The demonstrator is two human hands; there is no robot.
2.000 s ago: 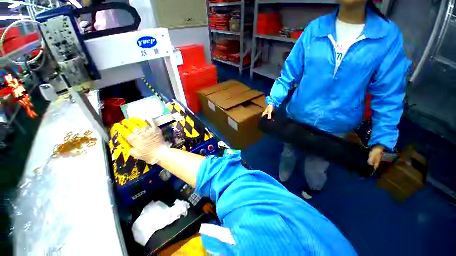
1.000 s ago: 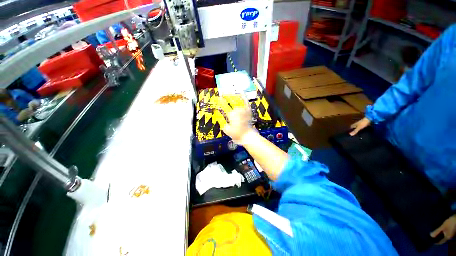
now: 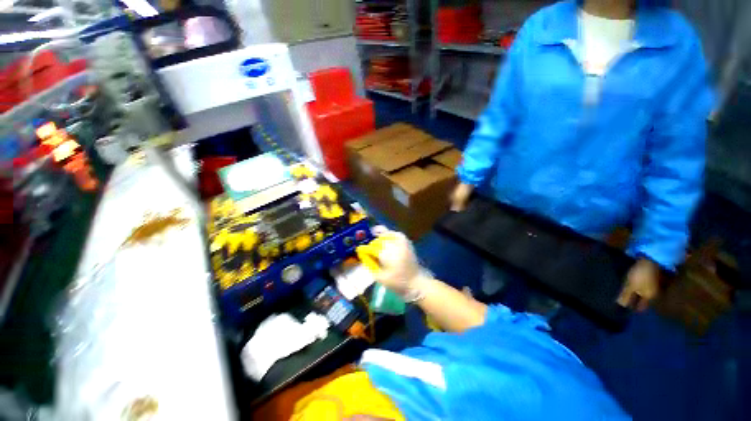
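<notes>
My right hand point(image 3: 394, 261), in a clear glove with yellow finger cots, is at the right end of the machine's dark blue front panel point(image 3: 268, 288), near its buttons. Its fingers are bent, and blur hides whether they hold anything. The dark work fixture point(image 3: 288, 222) sits on the black-and-yellow patterned top, with no hand on it. A teal-and-white box point(image 3: 254, 175) lies behind it. My left hand is out of the picture.
Crumpled white cloth point(image 3: 280, 341) and a keypad device point(image 3: 333, 304) lie below the panel. Small amber pieces point(image 3: 156, 229) lie on the long white bench point(image 3: 156, 304). At right, a person in blue point(image 3: 597, 140) holds a black tray point(image 3: 535, 255). Cartons point(image 3: 403, 177) stand behind.
My right hand has left the patterned top and moved right and towards me, to the panel's right end. The view swung left, then back right. The other person still holds the tray.
</notes>
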